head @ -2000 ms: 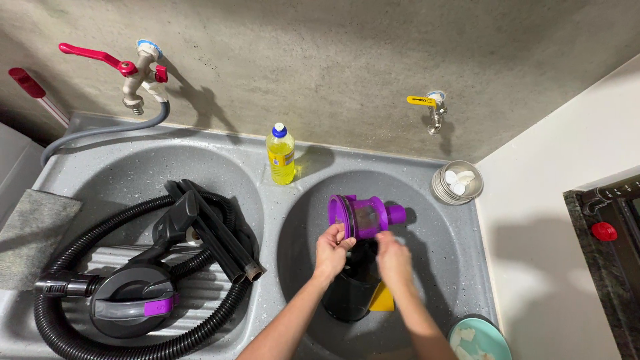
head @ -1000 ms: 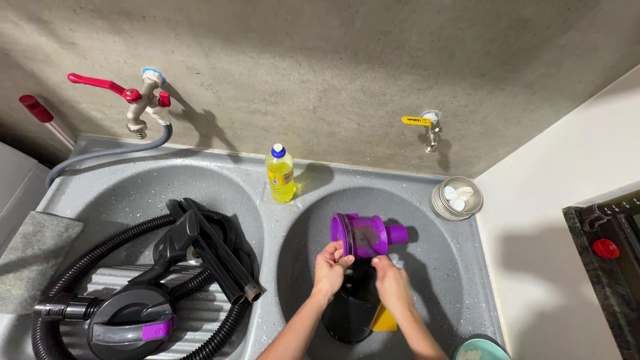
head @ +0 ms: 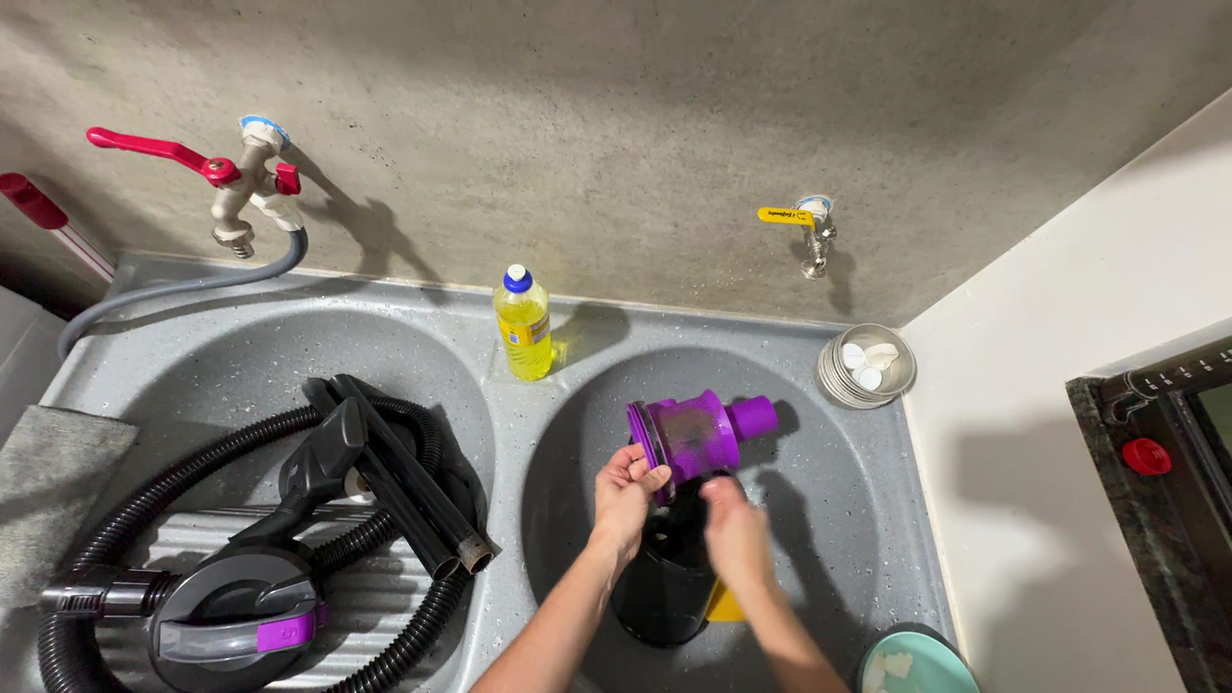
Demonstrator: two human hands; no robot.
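My left hand grips the flanged rim of a purple plastic vacuum cleaner filter housing, whose narrow spout points right. My right hand, blurred, is just below the housing's mesh body; whether its fingers hold anything cannot be told. Beneath both hands a black cylindrical container stands in the right sink basin, its mouth under the housing. Part of a yellow object shows beside the container, partly behind my right forearm.
The left basin holds a black vacuum hose, tubes and a round vacuum lid. A yellow detergent bottle stands between basins. Stacked metal tins and a teal bowl are at right; two taps project from the wall.
My right hand has moved down off the purple housing's underside, while my left hand keeps its hold on the rim.
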